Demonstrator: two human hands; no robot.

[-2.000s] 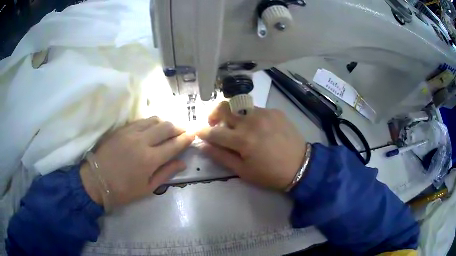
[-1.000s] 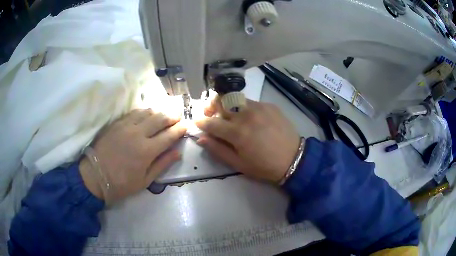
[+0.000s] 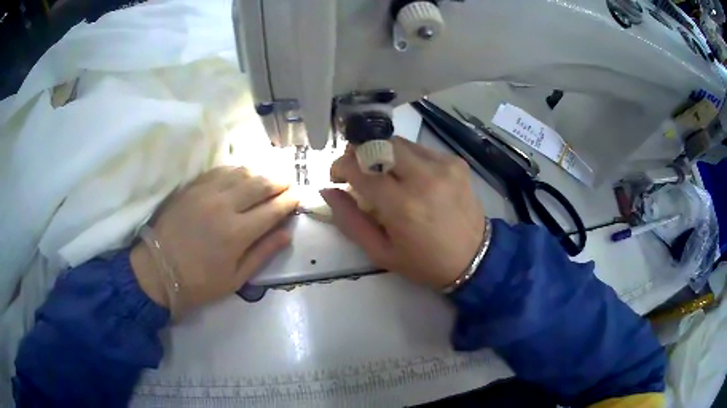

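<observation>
White to cream garment fabric (image 3: 127, 151) lies in a loose pile left of the needle. My left hand (image 3: 223, 227) lies flat with its fingertips just left of and below the presser foot (image 3: 301, 166), pressing the cloth edge. My right hand (image 3: 414, 211) is bent right of the foot, its thumb and fingers around a narrow strip of the cloth (image 3: 320, 212). Lamp glare washes out the cloth at the needle, so the seam is hard to see. The machine head (image 3: 291, 64) stands above the hands.
Black-handled shears (image 3: 510, 171) lie under the machine arm beside a printed white label (image 3: 532, 134). A pen with a purple cap (image 3: 644, 226) and a crinkled clear plastic bag (image 3: 701, 231) lie at the far right. A ruler scale (image 3: 319, 378) runs along the table's front edge.
My right hand's thumb has moved apart from its fingers, and a pale strip of cloth now shows between the hands. My left hand has stayed nearly in place.
</observation>
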